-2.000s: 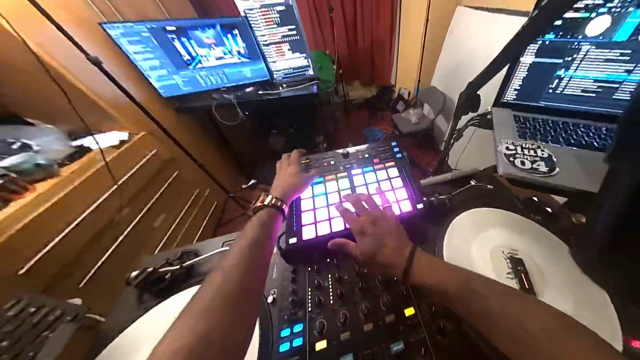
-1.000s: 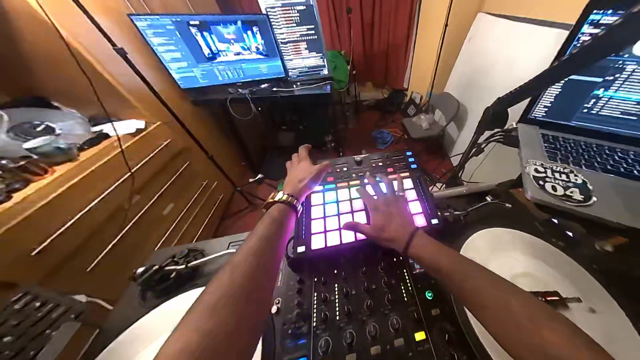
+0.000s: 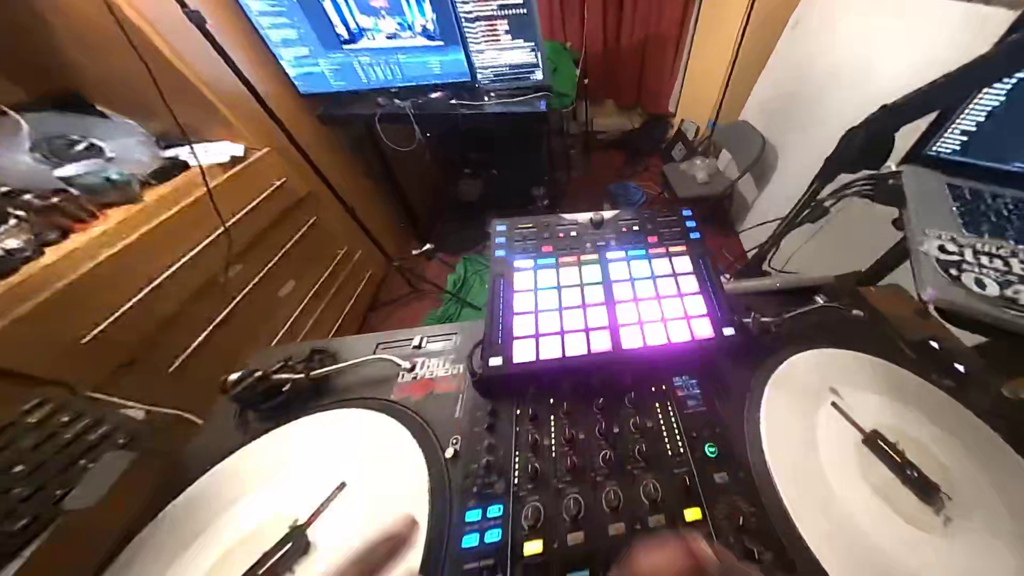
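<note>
My left hand (image 3: 382, 546) shows only as blurred fingers at the bottom edge, over the right side of the left turntable's white platter (image 3: 344, 448). Blurred too, my right hand (image 3: 676, 554) is at the bottom edge over the lower part of the DJ mixer (image 3: 592, 472). Nothing can be made out in either hand, and most of both is out of frame. Behind the mixer a pad controller (image 3: 608, 296) glows with white, pink and blue pads, untouched. The right turntable's white platter (image 3: 864, 448) has a dark slim device at its centre, as does the left one.
A laptop (image 3: 960, 232) stands at the right beside a black stand arm (image 3: 864, 144). Wooden drawers (image 3: 240, 272) line the left, with a keypad (image 3: 56, 456) below them. Monitors (image 3: 384, 48) and a grey folding chair (image 3: 708, 172) are further back. A cable (image 3: 352, 364) crosses the left turntable.
Both hands have left the pad controller and come back toward me to the bottom edge, the left over the platter, the right over the mixer. The view has shifted downward.
</note>
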